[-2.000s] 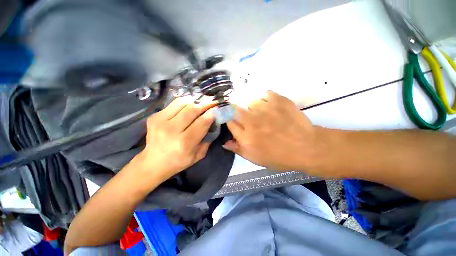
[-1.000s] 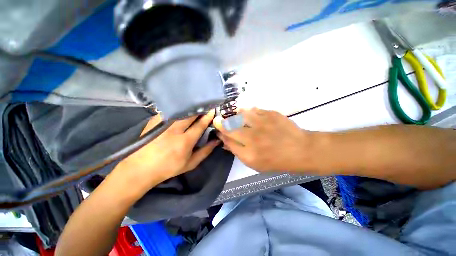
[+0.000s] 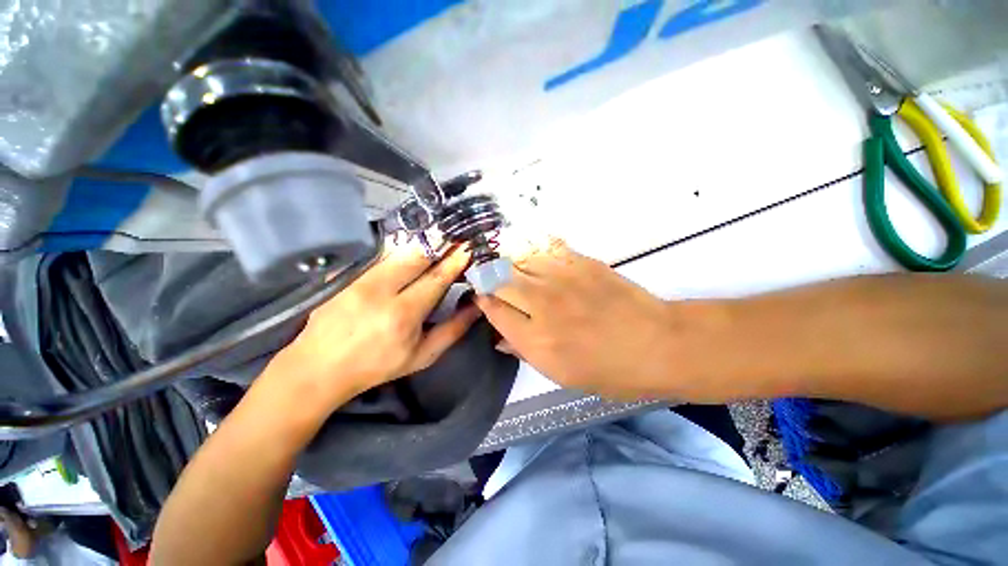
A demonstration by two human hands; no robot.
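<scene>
A dark grey garment piece (image 3: 442, 426) lies bunched under the sewing machine and hangs over the table's front edge. My left hand (image 3: 370, 326) presses on the cloth left of the thread tension assembly (image 3: 473, 221), its fingertips partly behind machine parts. My right hand (image 3: 586, 321) is at the right edge of the cloth, thumb and fingers pinching it close to my left fingertips. The small grey tension knob (image 3: 490, 275) overlaps my right fingertips. The needle and presser foot are hidden.
The white machine head (image 3: 486, 77) with blue lettering looms above, with a grey cap (image 3: 290, 216) close to the camera. Shears (image 3: 912, 166) with green and yellow handles lie right. Folded dark pieces (image 3: 105, 387) hang left. A blue crate (image 3: 370, 528) is below.
The camera view has shifted, so the machine head and grey cap appear further left than a second ago. Both hands stay at the cloth by the tension assembly, with little visible movement.
</scene>
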